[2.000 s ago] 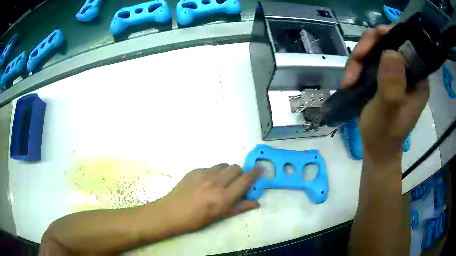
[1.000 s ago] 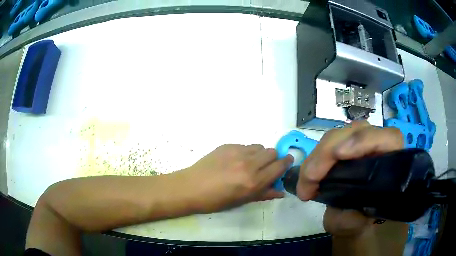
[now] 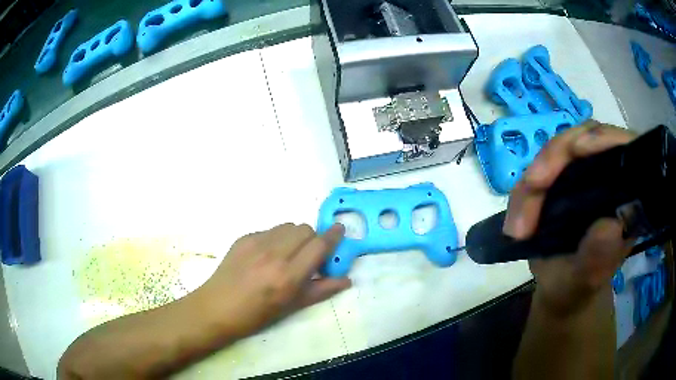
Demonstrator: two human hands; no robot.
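Observation:
A light-blue controller housing (image 3: pixel 393 241) lies flat on the white bench, its two large holes and the smaller middle hole facing up. My left hand (image 3: pixel 285 263) holds its left grip, with a fingertip at the left large hole. My right hand (image 3: pixel 567 200) grips a thick black electric screwdriver (image 3: pixel 548 215), tilted nearly flat. Its thin driver bit (image 3: pixel 459 249) points left and its tip is at the housing's lower right corner, by the screw hole. Whether the tip touches, or carries a screw, I cannot tell.
A grey metal screw feeder (image 3: pixel 404 70) stands just behind the housing. Stacked housings (image 3: pixel 530 148) lie to its right. A dark-blue bin (image 3: pixel 20 215) is at the far left. A green conveyor (image 3: pixel 104 74) carries spaced housings along the back left. More housings lie low at the right.
The screwdriver has moved back to the right and no longer covers the housing, whose right side now shows. My left hand still holds the left grip. The camera view has shifted.

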